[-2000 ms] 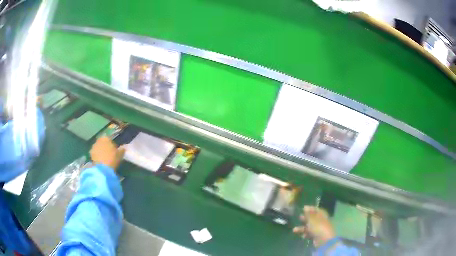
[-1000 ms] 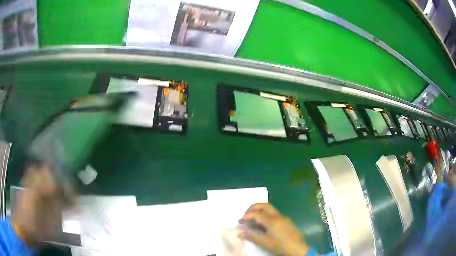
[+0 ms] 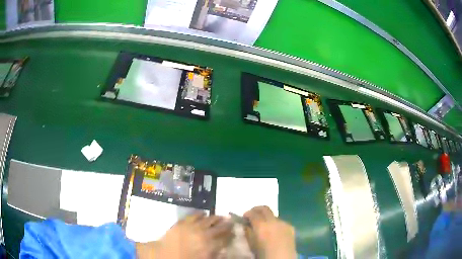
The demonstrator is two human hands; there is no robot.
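Observation:
A tablet unit [image 3: 169, 200] lies on the white sheets at the bottom, its circuit board end facing away from me and its silver-white area partly hidden. My left hand [image 3: 195, 235] is at the unit's lower right part, fingers bent. My right hand [image 3: 268, 230] is just right of it, over the white liner sheet [image 3: 248, 195]. The fingers of both hands nearly meet. A blurred pale and dark shape shows between them; I cannot tell what it is or which hand holds it.
A row of open tablet units [image 3: 152, 83] runs along the green mat to the far right. A grey adhesive sheet [image 3: 35, 187] and a white square [image 3: 92, 150] are at left. Stacked strips [image 3: 354, 202] curve at right. A blue sleeve [image 3: 446, 232] shows at the right edge.
The blurred tablet unit in my left hand at the left now lies on the sheets in front of me. My left hand has moved right, close to my right hand. The view has shifted slightly.

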